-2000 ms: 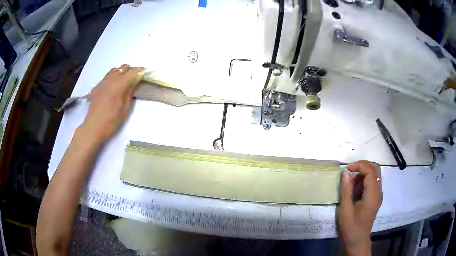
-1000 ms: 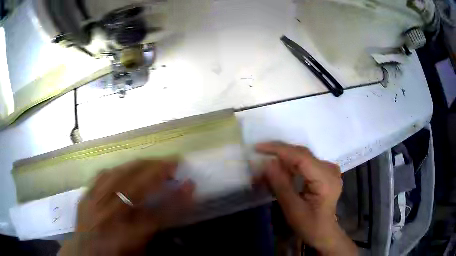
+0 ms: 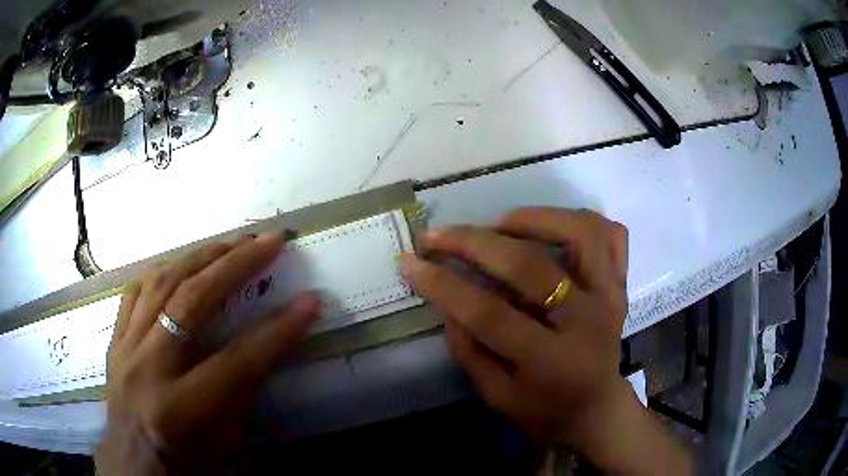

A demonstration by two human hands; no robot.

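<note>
A white template (image 3: 349,265) with dashed lines along its edges and handwriting lies on a khaki fabric strip (image 3: 358,203), whose border shows above and below it. My left hand (image 3: 200,339) lies over the template's middle, fingers spread and pressing on it; its palm hides part of the handwriting. My right hand (image 3: 535,321) is at the template's right end, thumb and fingertips pinched together at the end edge of the template and strip. What lies between those fingertips is partly hidden.
The needle plate (image 3: 177,93) and ribbed tension knob (image 3: 96,123) are at the upper left. Another pale green strip (image 3: 28,158) lies at the left edge. Black thread snips (image 3: 609,72) lie upper right. Loose thread lies on the bed. A grey-framed holder stands below the table's right edge.
The view has moved closer and right. The white template now lies along the khaki strip, with my left hand flat on it. My right hand has closed in on the strip's right end.
</note>
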